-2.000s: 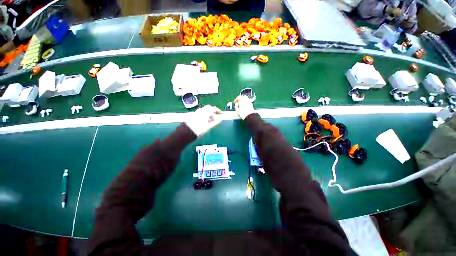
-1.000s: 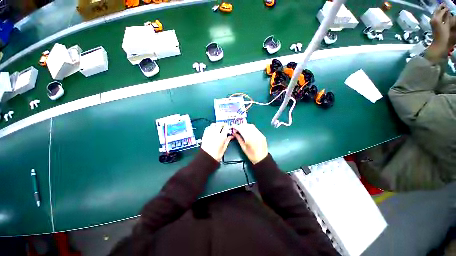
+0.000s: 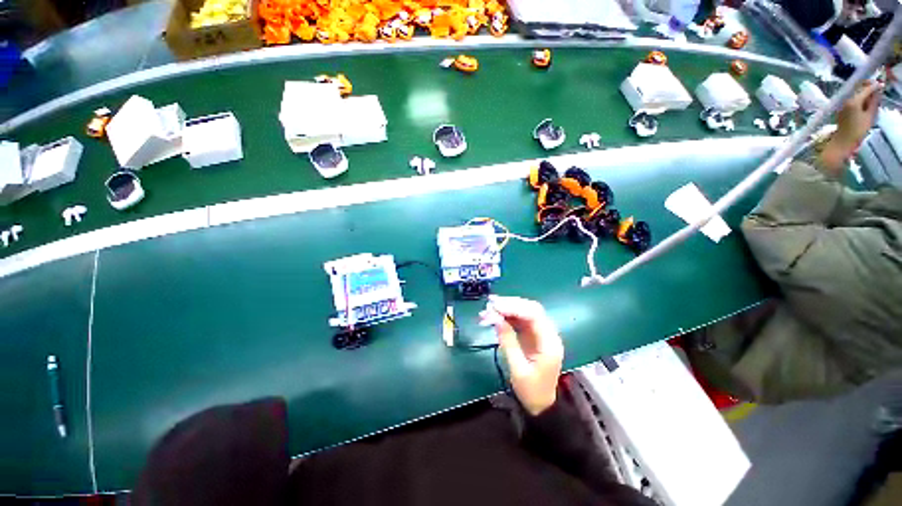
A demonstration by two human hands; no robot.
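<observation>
My right hand is just below and right of the right tester. Its thumb and fingertips pinch a tiny white piece, which looks like an earbud. The right tester has a lit screen and a black cradle at its front edge. The left tester stands to its left, with a black cradle in front. I cannot tell whether the cradles hold earbuds. My left hand is out of the picture; only a dark sleeve shows at the bottom left.
A yellow-white tag lies on the black lead. Orange-and-black pieces and a thick white cable are at the right. A teal pen lies left. White boxes, cases and earbuds line the belt. Another person's sleeve is at the right.
Both hands first drew back from the belt edge to the right tester. My left hand has since left the picture, and my right hand has moved slightly right and down from that tester.
</observation>
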